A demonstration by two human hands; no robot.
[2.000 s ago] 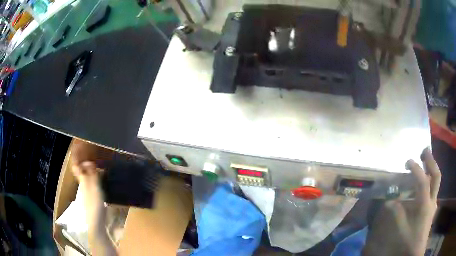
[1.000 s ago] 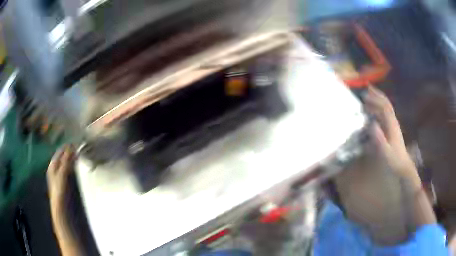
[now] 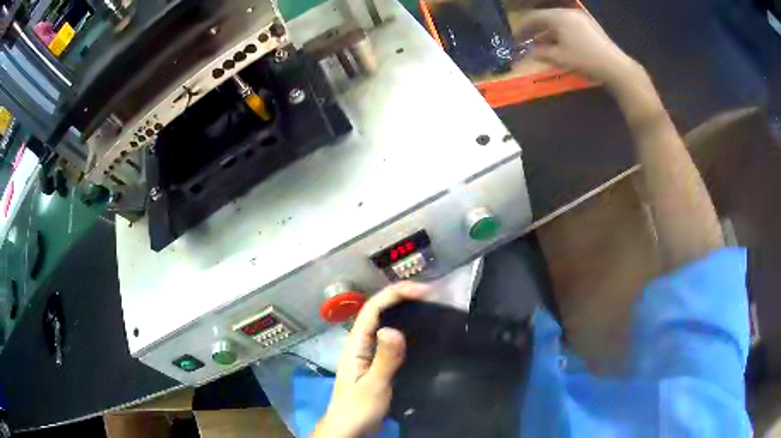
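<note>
My left hand [image 3: 372, 359] grips a black housing [image 3: 458, 368] by its left edge, over the blue-clothed lap at the lower middle. My right hand [image 3: 569, 43] is at the orange box [image 3: 539, 88] at the upper right, its fingers over small black parts [image 3: 467, 34] in clear wrapping. Whether the fingers hold a part cannot be told. The silver-white press [image 3: 342, 205] stands left of centre. Its press head [image 3: 188, 98], a metal plate with a row of holes, is above the black fixture [image 3: 248, 154].
The press front has a red emergency stop [image 3: 342, 304], green start buttons [image 3: 482, 224] and panels with red digits [image 3: 401, 252]. A black tool-like item [image 3: 54, 325] lies on the black mat at left. A brown carton [image 3: 591, 265] is at right, below the bench edge.
The view has swung and sharpened. My left hand has left the press's side and now holds a housing. My right hand has moved from the press's right corner to the orange box.
</note>
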